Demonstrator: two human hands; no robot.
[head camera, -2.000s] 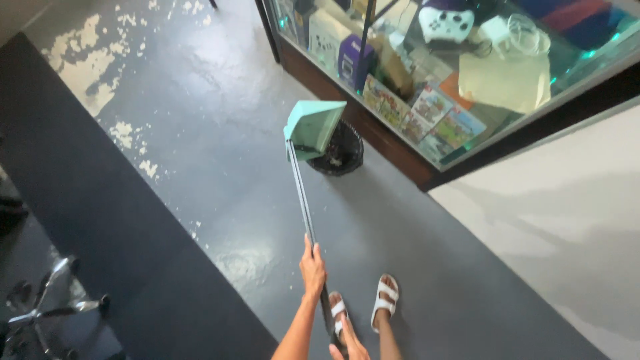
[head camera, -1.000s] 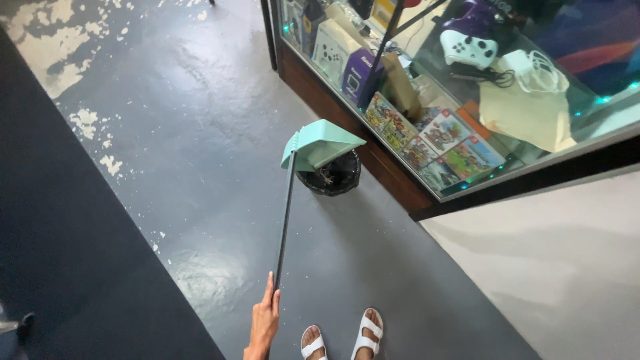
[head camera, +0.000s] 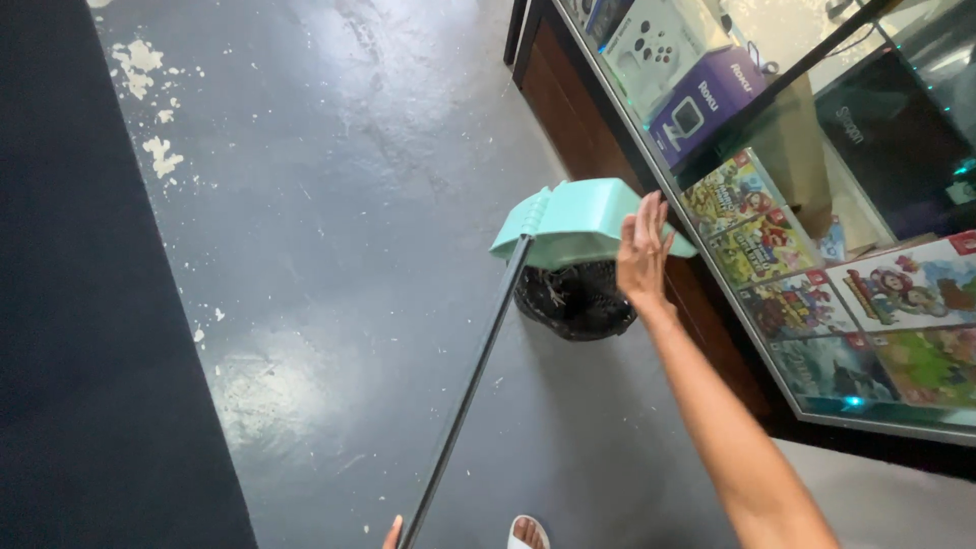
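Note:
A mint-green plastic dustpan (head camera: 587, 217) on a long dark handle (head camera: 469, 389) is tilted over a round bin lined with a black bag (head camera: 576, 305). Some debris shows inside the bin below the pan's edge. My right hand (head camera: 644, 252) is against the right part of the dustpan, its fingers extended and holding nothing. Only a fingertip of my left hand (head camera: 393, 531) shows at the bottom edge, beside the handle; the rest is out of view, so its grip is hidden.
A glass display case (head camera: 762, 358) with boxed electronics and game cases stands on the right, its brown wooden base (head camera: 579, 122) close to the bin. A dark mat or panel (head camera: 99, 305) runs along the left. My sandalled foot (head camera: 528, 534) is at the bottom.
My right hand has come up to the dustpan; one second ago it was not in view there. My left hand, seen on the handle before, is mostly out of view. The view is closer to the bin.

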